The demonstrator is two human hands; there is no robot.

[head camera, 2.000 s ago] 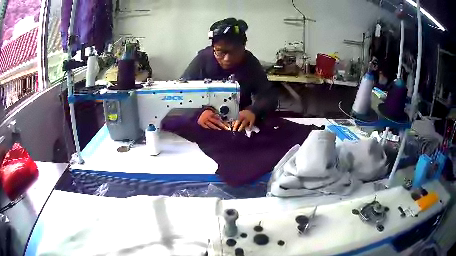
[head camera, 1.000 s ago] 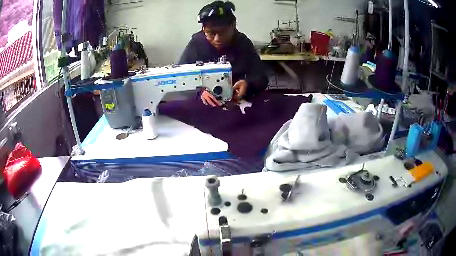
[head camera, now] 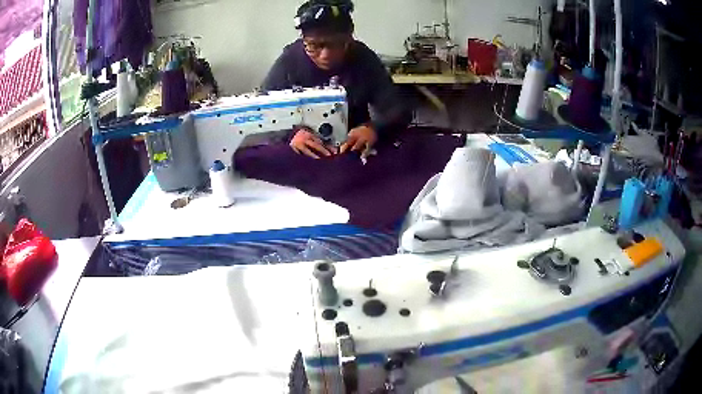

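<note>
A whitish cloth panel (head camera: 177, 331) lies spread on the near table, left of the near sewing machine (head camera: 462, 312). The machine's white head with its blue stripe runs from the lower middle to the right. Metal parts (head camera: 348, 362) show at its left end; the needle tip is cut off by the bottom edge. A bunched light grey garment pile (head camera: 466, 192) sits behind the machine head. Small red and teal-handled items (head camera: 616, 369) lie under the machine arm. Neither of my hands is in the picture.
A person (head camera: 339, 69) sits opposite, hands on a dark purple panel (head camera: 369, 177) at another white machine (head camera: 269, 115). A white thread cone (head camera: 222, 185) stands on that table. A red plastic bag (head camera: 28, 260) is at far left. Thread stand poles (head camera: 604, 108) rise behind the grey pile.
The view has tilted down, so the near machine shows more of its front and the scene sits higher. The opposite person's hands have shifted at their machine. The near panel looks unmoved.
</note>
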